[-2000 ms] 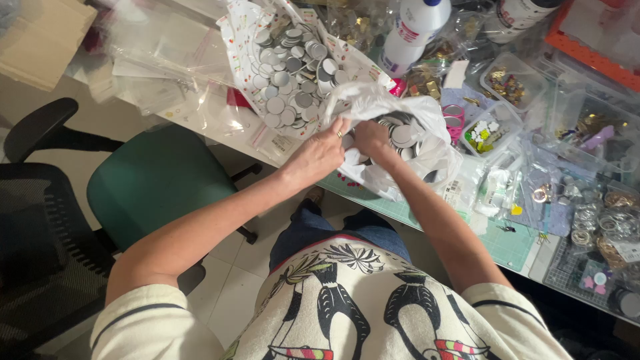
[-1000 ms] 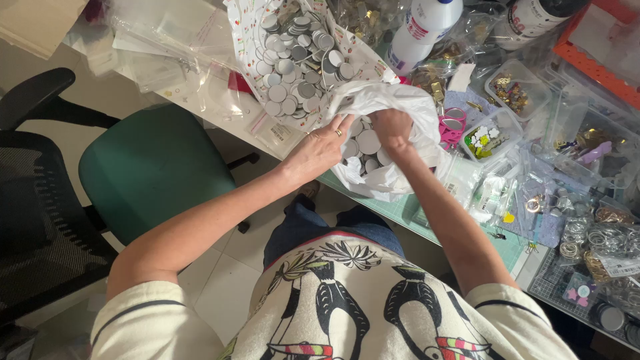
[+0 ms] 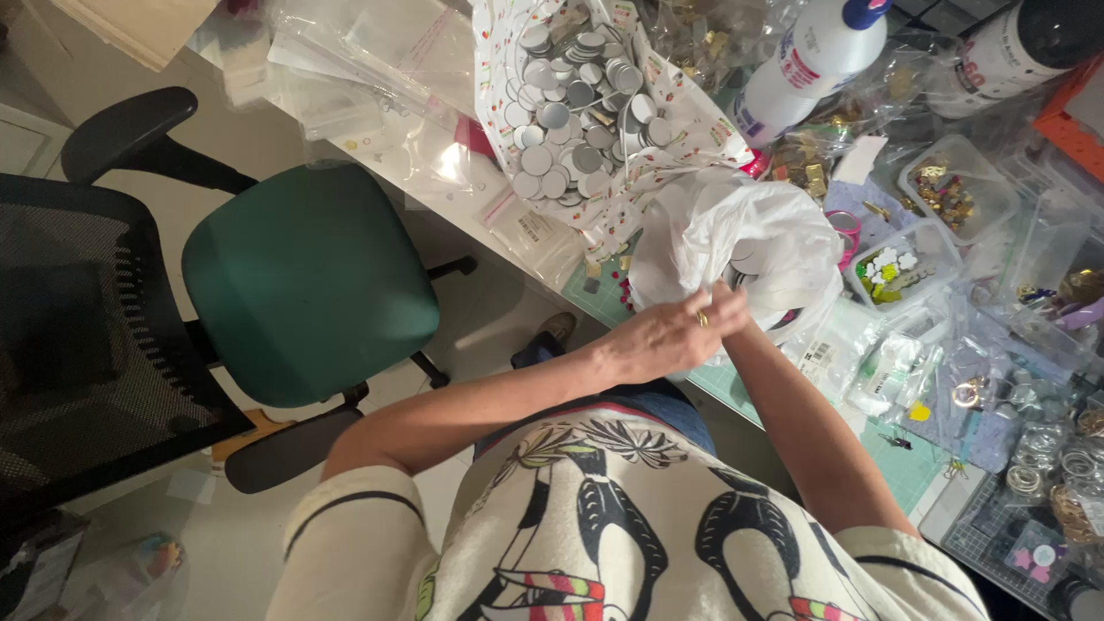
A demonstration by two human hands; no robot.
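A white plastic bag (image 3: 681, 228) stands at the table's edge, its mouth turned up, with round silvery discs (image 3: 743, 263) partly visible inside. My left hand (image 3: 668, 336), a ring on one finger, grips the near rim of this bag. Right beside it, touching or nearly so, is my right hand (image 3: 729, 312) at the same rim; its fingers are mostly hidden and blurred, so what it holds cannot be told. Behind the bag lies an open printed bag (image 3: 699, 103) holding a large heap of flat round metal discs (image 3: 569, 129).
Clear containers with gold pieces (image 3: 983, 203) and flower shapes (image 3: 914, 293), pink-handled scissors (image 3: 847, 233) and a white bottle (image 3: 802, 69) crowd the right side. Clear plastic sleeves (image 3: 362, 103) cover the table's left. A green office chair (image 3: 310, 285) stands at the left.
My right hand has come out from inside the white bag to its near rim, beside my left hand. The bag's mouth has been drawn partly over the discs.
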